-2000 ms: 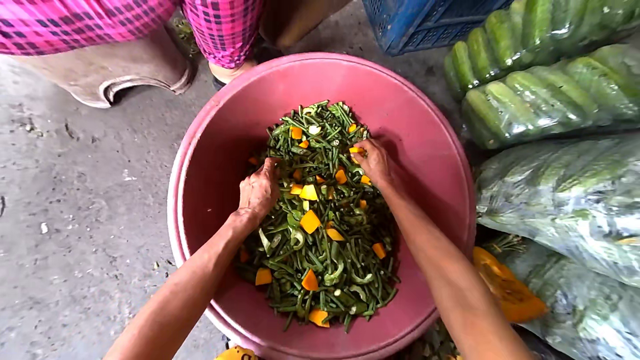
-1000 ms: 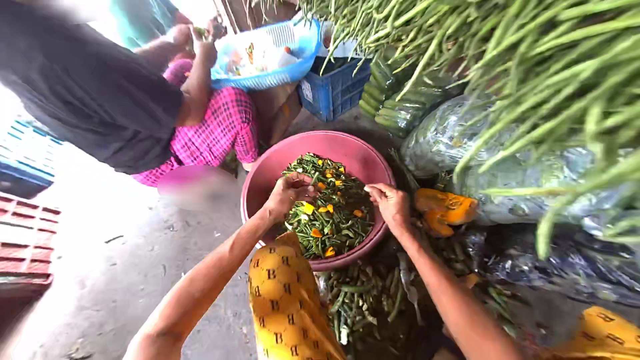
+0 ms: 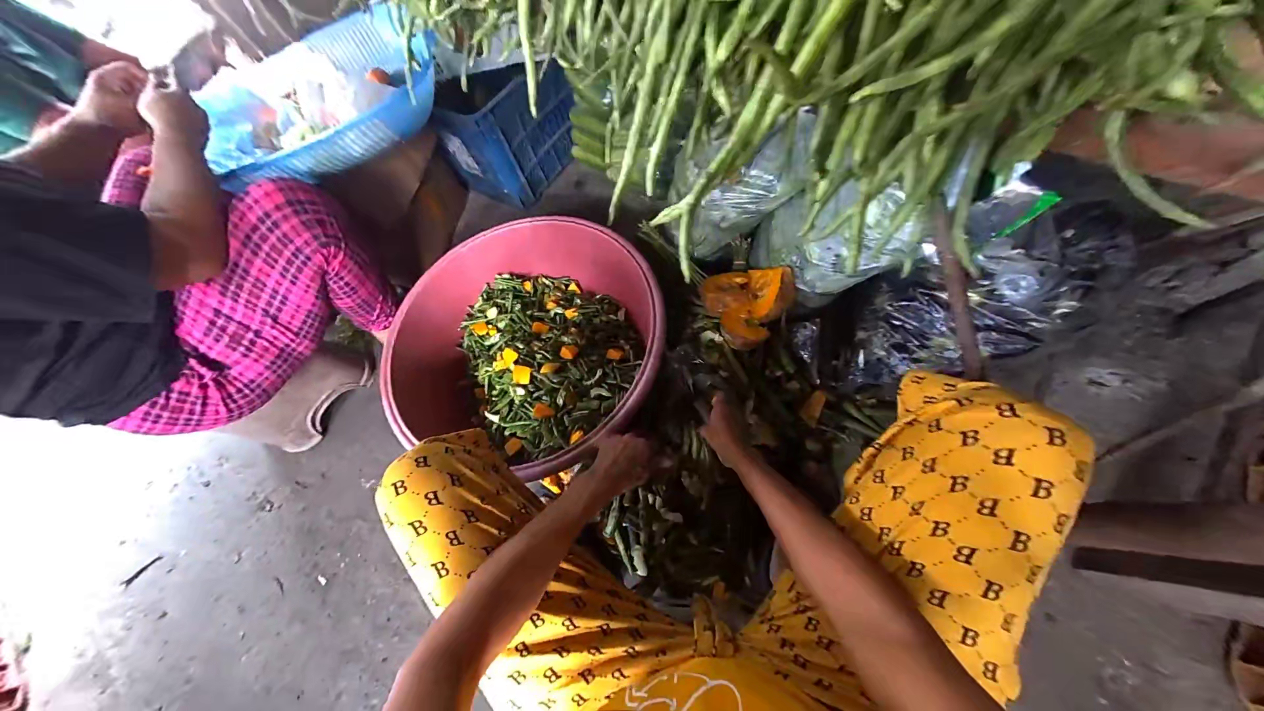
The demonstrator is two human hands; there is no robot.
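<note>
My left hand (image 3: 622,462) is low at the near right rim of a pink plastic tub (image 3: 420,346); its fingers are blurred. Right of the tub, my right hand (image 3: 726,430) reaches down over a dark heap of green vegetables (image 3: 706,513) between my knees; what its fingers touch is unclear. Inside the tub lie cut green vegetable pieces (image 3: 592,380) mixed with orange pumpkin chunks (image 3: 520,374). Cut pumpkin pieces (image 3: 746,301) rest beyond the heap.
Long green beans (image 3: 820,89) hang over the top right. A seated person (image 3: 267,286) is at the left, near a blue basket (image 3: 395,114) and a blue crate (image 3: 509,133). Plastic-wrapped vegetables (image 3: 839,232) lie behind; a metal rod (image 3: 956,296) stands at the right.
Both hands were in the tub among the cut vegetables, then raised over it; now they are down at its near right side and the heap. The view has swung widely.
</note>
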